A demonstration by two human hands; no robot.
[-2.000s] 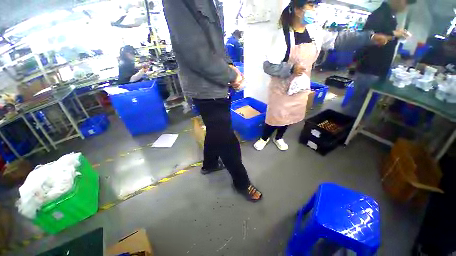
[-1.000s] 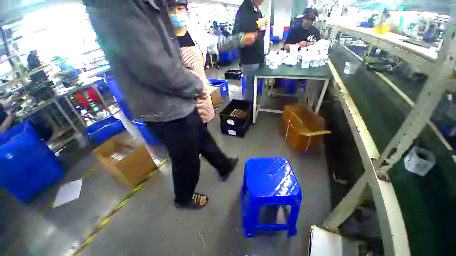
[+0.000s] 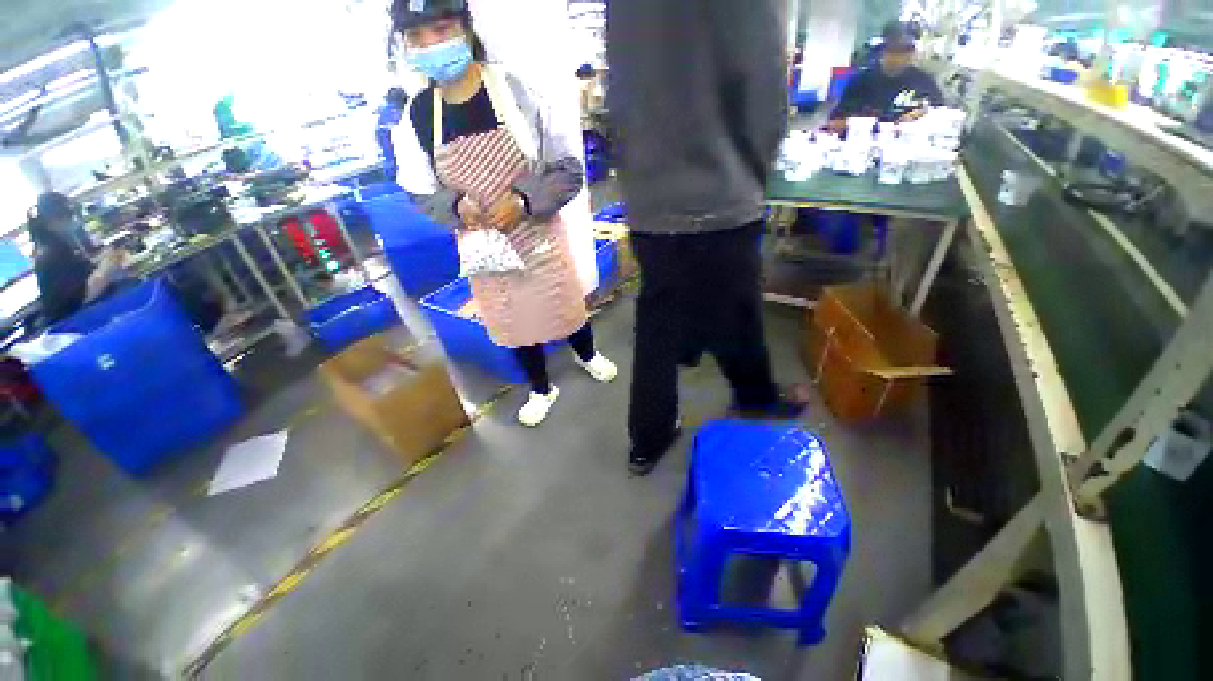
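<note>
Neither of my hands is in the picture. A blue plastic stool (image 3: 765,482) stands upright on the grey floor, nearest in front of me. A small pale patterned thing (image 3: 694,675) is cut off by the bottom edge; I cannot tell what it is. A white-topped carton or board (image 3: 899,657) lies at the lower right, beside the conveyor frame.
A person in dark clothes (image 3: 698,133) stands behind the stool. A person in a striped apron (image 3: 512,240) holds a white bag. The conveyor frame (image 3: 1018,346) runs along the right. Cardboard boxes (image 3: 399,399), blue bins (image 3: 140,379) and a table with white housings (image 3: 871,193) stand beyond.
The person in dark clothes has walked from left to right, uncovering the aproned person. The view has turned right since the oldest frame, bringing in the conveyor frame; the stool now stands right of centre.
</note>
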